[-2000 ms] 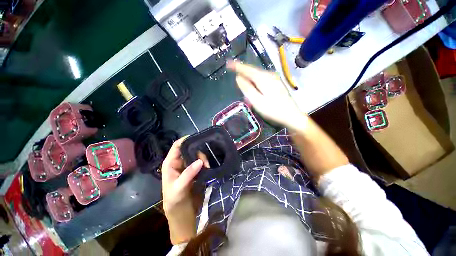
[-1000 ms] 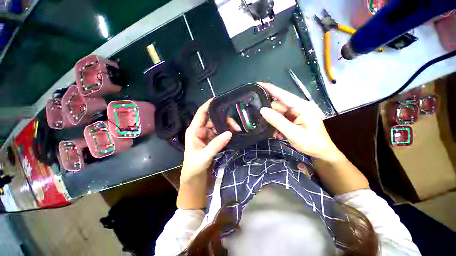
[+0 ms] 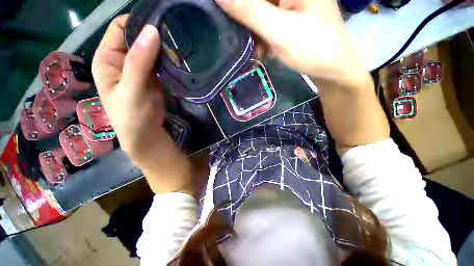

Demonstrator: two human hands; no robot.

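Note:
A black end cover (image 3: 208,78), a rounded-square frame with a large round opening, is held up close to the camera. My left hand (image 3: 132,78) grips its left side, thumb on the face. My right hand (image 3: 296,39) is at its upper right edge; its fingertips are partly hidden or cut off by the top of the picture. The bench and a thin white line show through the opening. A pink housing (image 3: 253,110) with a green-white rim stands on the bench below and right of the cover, open end up, not held.
Several pink housings (image 3: 76,145) stand on the bench at left, beside a red printed sheet (image 3: 32,189). Loose black frames (image 3: 176,130) lie partly hidden behind my left arm. A cardboard box (image 3: 434,130) at right holds several pink units. A black cord (image 3: 416,32) crosses the white surface (image 3: 364,39).
Both hands have raised the black cover up and left, nearer the camera. The pink housing beneath it is now uncovered. The view has shifted, and the screw feeder and cutters are no longer visible.

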